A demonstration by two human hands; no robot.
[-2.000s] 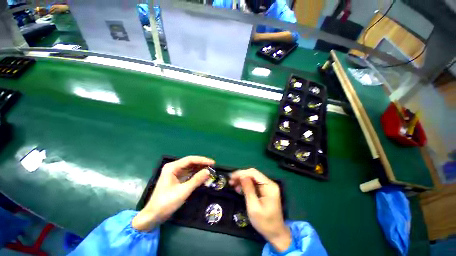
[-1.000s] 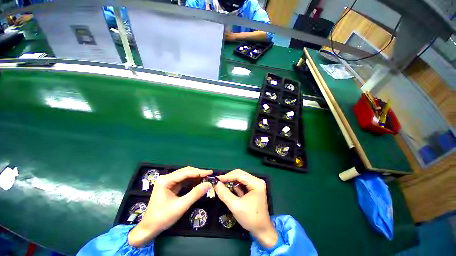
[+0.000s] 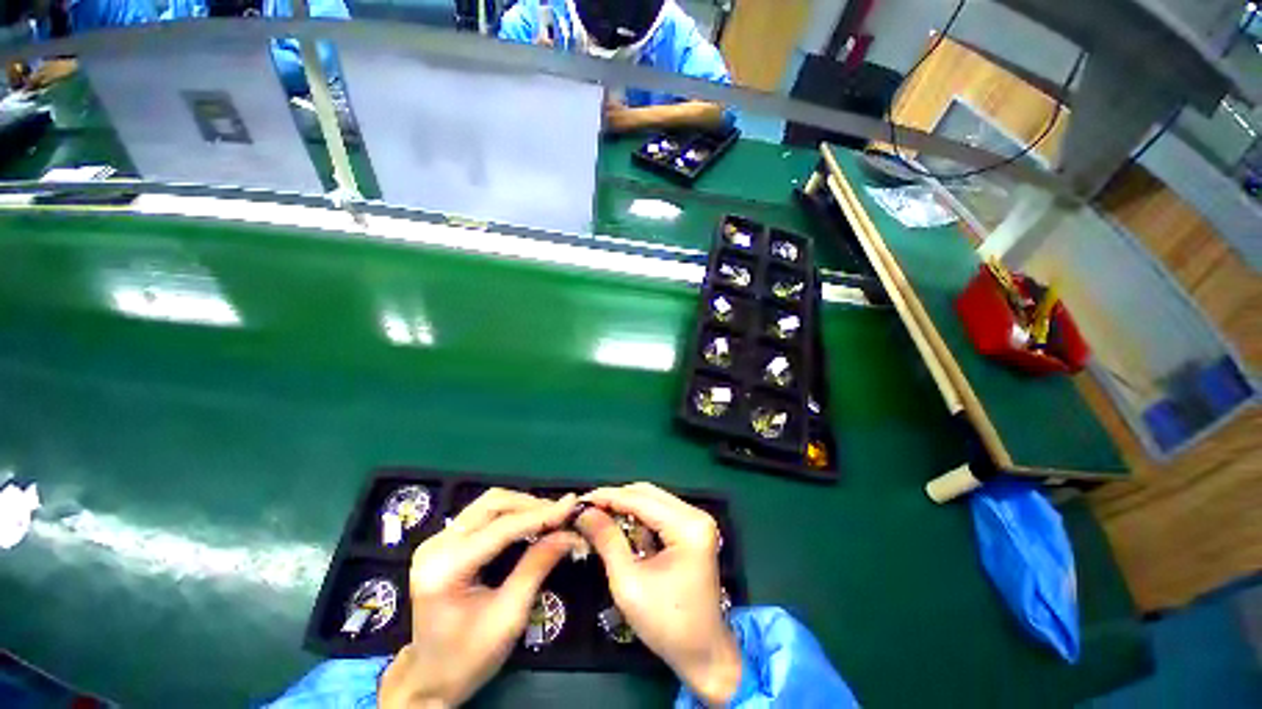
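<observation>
A black parts tray (image 3: 339,589) lies on the green bench under my hands. Round silver modules (image 3: 371,605) with pale tabs sit in its pockets; another module (image 3: 544,619) shows between my wrists. My left hand (image 3: 478,582) and my right hand (image 3: 657,568) meet above the tray's middle, fingertips pinched together. A small module (image 3: 579,515) is held between both hands' fingertips, mostly hidden by the fingers. No tool can be made out in either hand.
Stacked black trays (image 3: 702,395) of modules lie beyond my right hand. A metal rail (image 3: 415,231) with pale dividers runs across the back; a person in blue (image 3: 678,69) sits beyond. At right are a wood-edged shelf (image 3: 907,298), red basket (image 3: 1003,333) and blue bag (image 3: 1027,561). White scrap (image 3: 17,510) lies left.
My hands have come together at the fingertips around the small module, and they now cover it more. The camera view has turned right, so the bench and trays appear further left.
</observation>
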